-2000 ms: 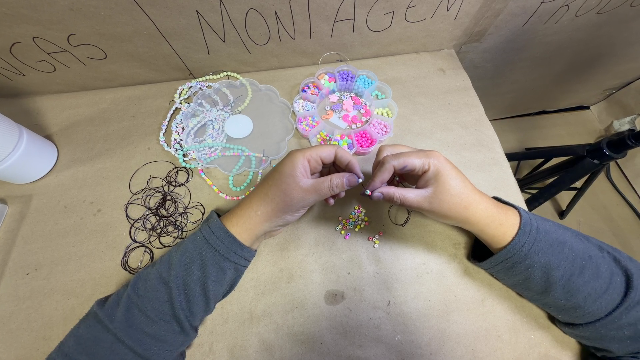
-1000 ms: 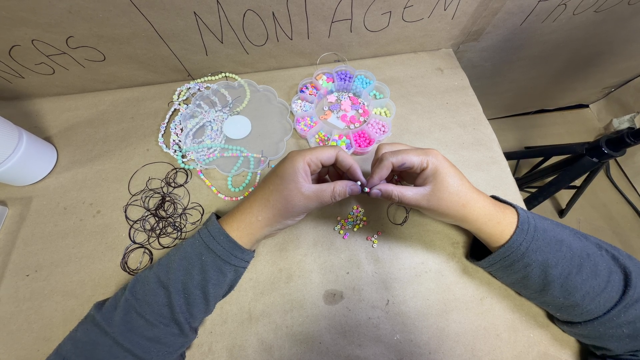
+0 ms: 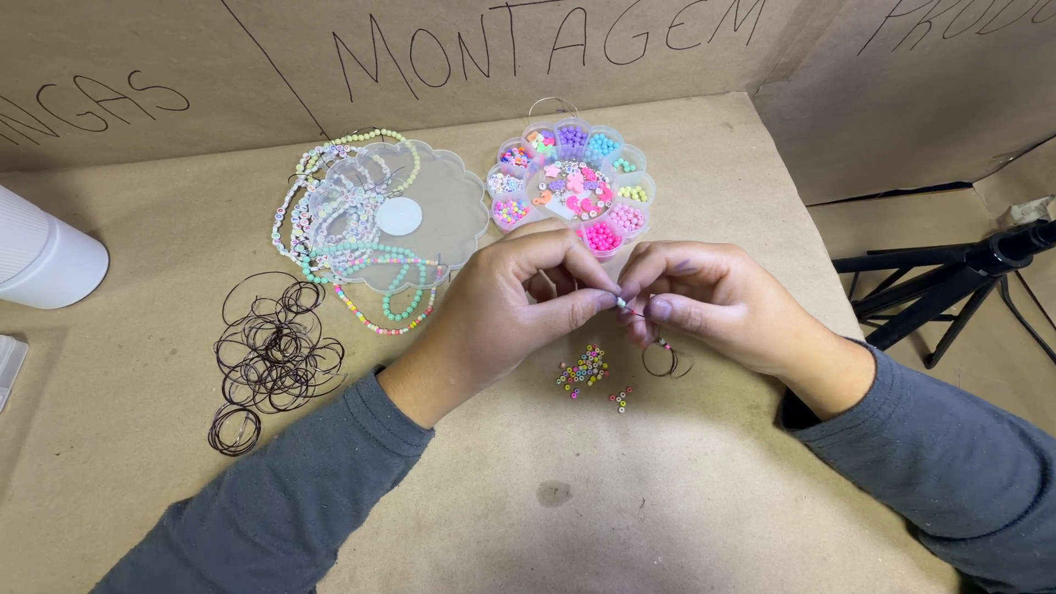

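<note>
My left hand [image 3: 536, 301] pinches a small pale bead [image 3: 620, 303] between thumb and index finger. Close beside it, my right hand [image 3: 709, 301] grips a thin dark cord [image 3: 634, 313] that carries a reddish bead near the fingertips. The cord's looped part [image 3: 660, 360] hangs below my right hand, with a few beads on it. Just under both hands lies a loose pile of small multicoloured beads [image 3: 584, 369], and a smaller cluster [image 3: 620, 398] is to its right. Behind my hands stands a flower-shaped bead box [image 3: 532, 191] with its compartments full of beads and charms.
A clear scalloped lid [image 3: 458, 194] lies at the back left, with bead strands [image 3: 279, 216] around and under it. Tangled dark cord loops [image 3: 276, 346] are left of my left hand. A white bottle [image 3: 49, 252] stands far left; a black tripod [image 3: 957, 280] is beyond the table's right edge.
My fingertips were apart two seconds ago and came together one second ago. Now a pale bead and a reddish bead show between them on the cord.
</note>
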